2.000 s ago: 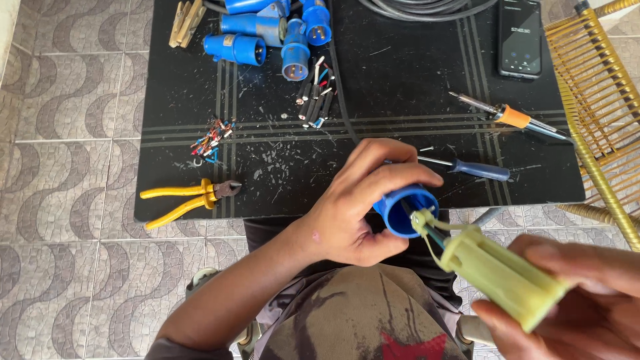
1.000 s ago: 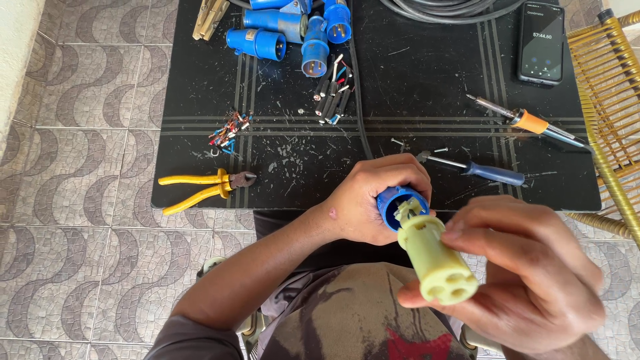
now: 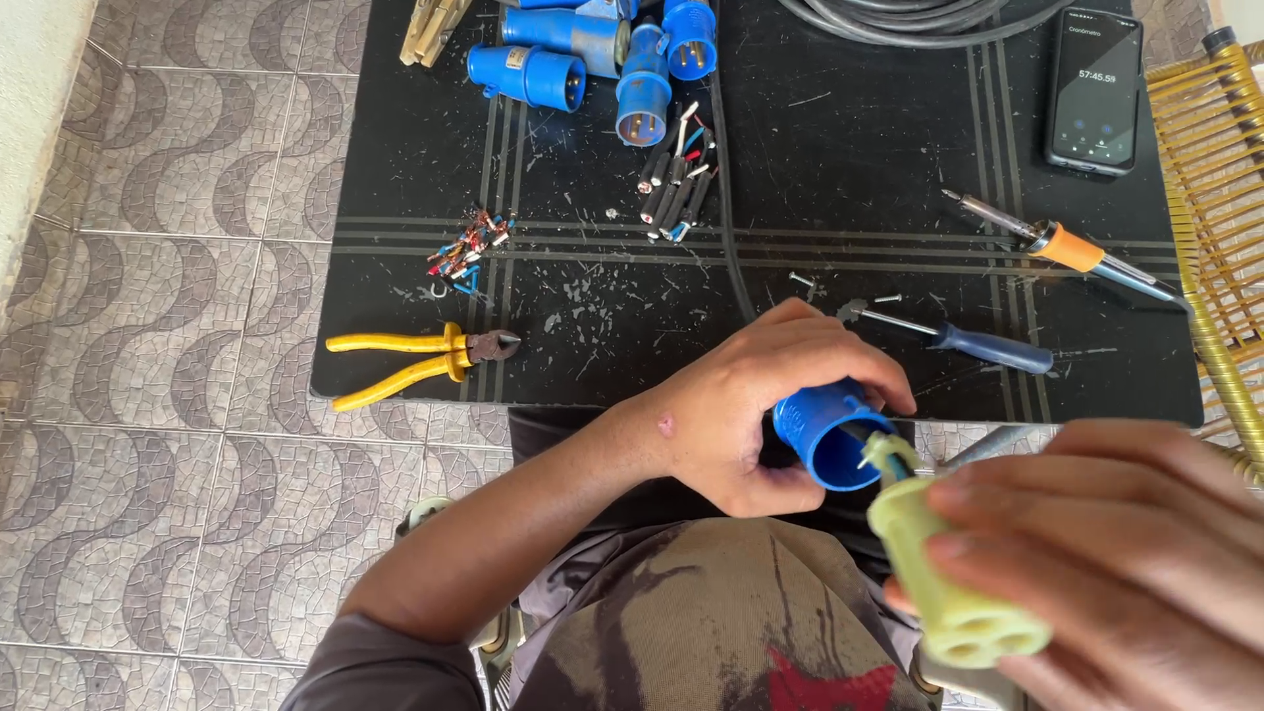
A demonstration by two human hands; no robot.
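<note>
My left hand (image 3: 765, 405) is wrapped around a blue plastic connector housing (image 3: 828, 442), its open end facing down and to the right, just off the table's near edge. My right hand (image 3: 1096, 553) grips a pale yellow-green plastic connector insert (image 3: 953, 583) by its side; round holes show in its lower end. Dark wire runs from inside the housing to the upper end of the insert, where a pale clamp piece (image 3: 892, 456) sits. The insert is outside the housing. Above my hands, a flat screwdriver (image 3: 987, 348) with a blue handle lies on the table beside small screws (image 3: 888, 298).
Diagonal cutters with yellow handles (image 3: 425, 357), wire scraps (image 3: 472, 247) and cut cable ends (image 3: 679, 183) lie on the black table (image 3: 849, 188). Blue plugs (image 3: 528, 77), a wooden clothespin (image 3: 432, 30), coiled cable (image 3: 908, 28), a phone (image 3: 1094, 94) and a soldering iron (image 3: 1066, 247) are farther back.
The insert's holed end has swung down and to the right since one second ago, with my right hand still on it. My left hand keeps its hold on the blue housing.
</note>
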